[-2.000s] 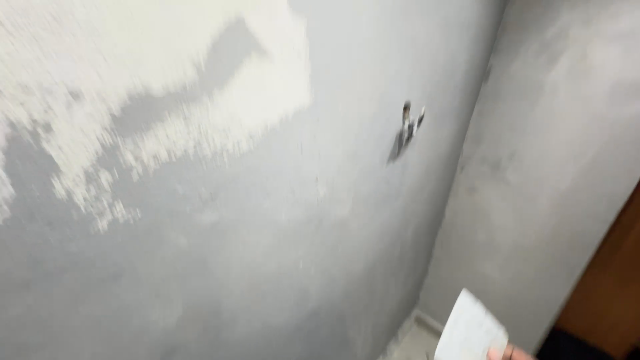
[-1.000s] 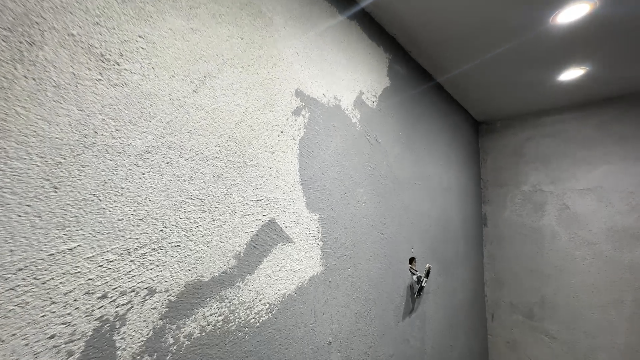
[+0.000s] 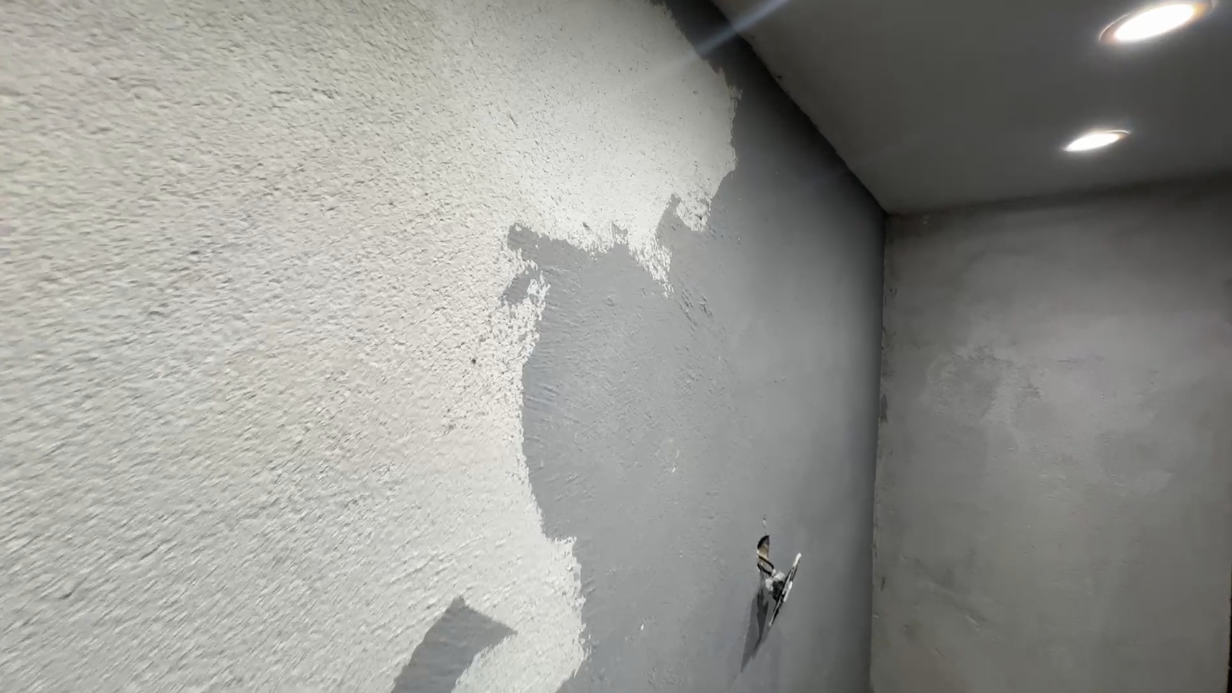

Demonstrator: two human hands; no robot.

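Neither of my hands shows in the head view, so what they hold or touch is hidden. A rough, whitish textured wall surface (image 3: 289, 318) fills the left side. Smooth grey plaster (image 3: 654, 414) covers the wall to its right, meeting the whitish part along a ragged edge. A separate grey patch (image 3: 452, 645) lies on the whitish part at the bottom. Low on the grey plaster, a small fitting (image 3: 778, 582), perhaps an electrical one hanging from a wall opening, sticks out and casts a shadow.
A second grey wall (image 3: 1049, 433) with a mottled finish meets the first at a corner on the right. Above is a grey ceiling (image 3: 924, 106) with a recessed light (image 3: 1155, 21) and another recessed light (image 3: 1095, 141).
The view has swung up from the lower wall to the ceiling. The fingers and the pale flat blade seen at the bottom right two seconds ago are out of view.
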